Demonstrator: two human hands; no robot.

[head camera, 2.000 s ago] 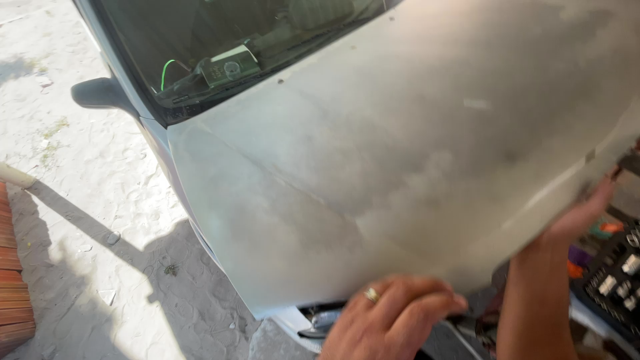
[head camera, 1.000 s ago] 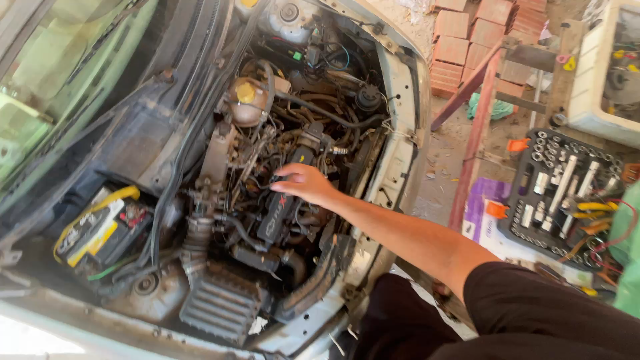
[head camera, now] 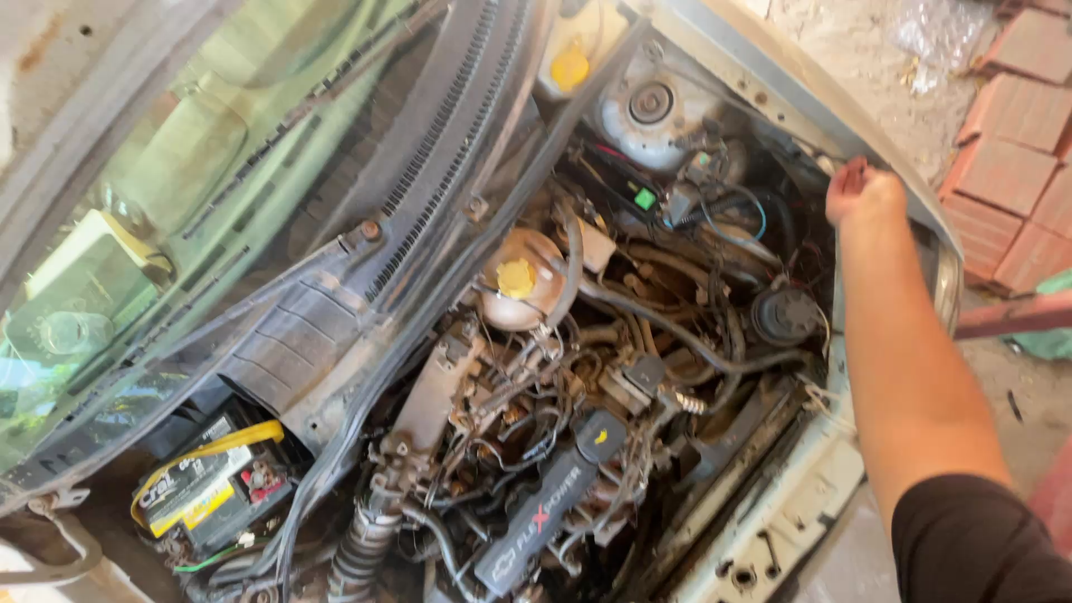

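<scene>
My right hand (head camera: pixel 863 191) reaches up from the lower right to the inner edge of the fender (head camera: pixel 804 84). Its fingers are curled beside that edge; whether they grip something there is hidden. Below and left of it lies the uncovered engine bay, with a dark engine cover (head camera: pixel 544 511), a coolant tank (head camera: pixel 521 289) with a yellow cap, and a round black reservoir cap (head camera: pixel 785 316). A strut tower (head camera: pixel 651 105) stands left of the hand. The car battery (head camera: pixel 209 486) sits at the lower left. My left hand is out of view.
The windshield (head camera: pixel 193 167) and wiper cowl (head camera: pixel 435 151) border the bay on the left. Stacked clay bricks (head camera: pixel 1005 167) stand on the ground beyond the fender. A reddish bar (head camera: pixel 1013 316) reaches toward the car from the right. Hoses and wires cross the bay.
Two seconds ago the hood covered the bay, with both hands near its edge; one second ago the bay was uncovered. My right hand has moved from above the engine to the fender edge.
</scene>
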